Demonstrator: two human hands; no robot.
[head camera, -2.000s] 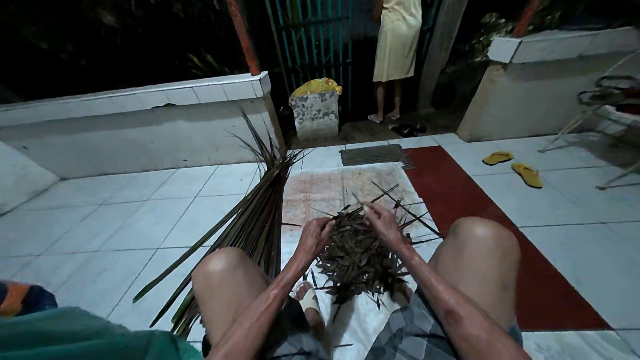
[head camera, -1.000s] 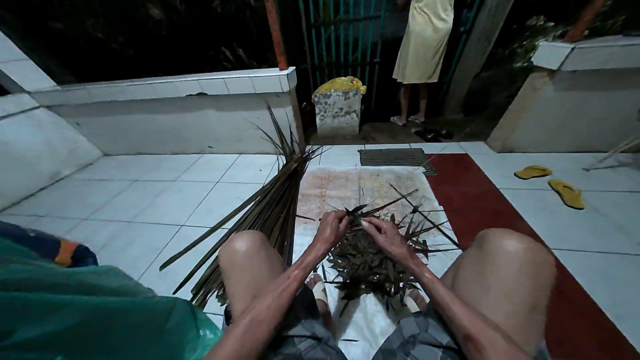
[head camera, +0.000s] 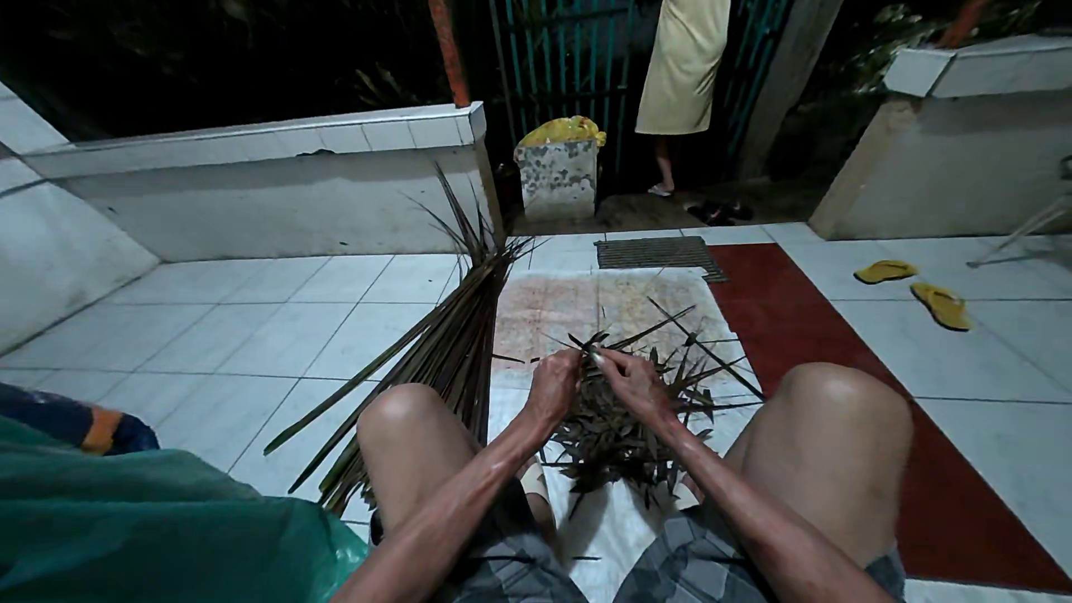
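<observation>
My left hand (head camera: 556, 383) and my right hand (head camera: 632, 381) nearly meet between my knees, their fingers closed on a dark palm leaf strip (head camera: 589, 342). The strip's short ends stick up just beyond the fingertips. Beneath and beside the hands lies a loose heap of short, folded or cut leaf pieces (head camera: 624, 452), with a few longer strips crossing at its right. A bundle of long palm leaves (head camera: 448, 343) lies left of the heap, its narrow tips pointing away. The heap rests on a stained pale sheet (head camera: 544, 314).
A green plastic sheet or bag (head camera: 159, 528) is at lower left. Yellow flip-flops (head camera: 940, 306) lie on the tiles at right. Beyond a grey doormat (head camera: 653, 253) stands a person (head camera: 682, 75) by a metal gate. A concrete block (head camera: 559, 180) with a yellow bag stands near a low wall (head camera: 318, 201).
My hands have come closer together at the leaf strip than two seconds ago, when they were farther apart. The view has turned somewhat to the left.
</observation>
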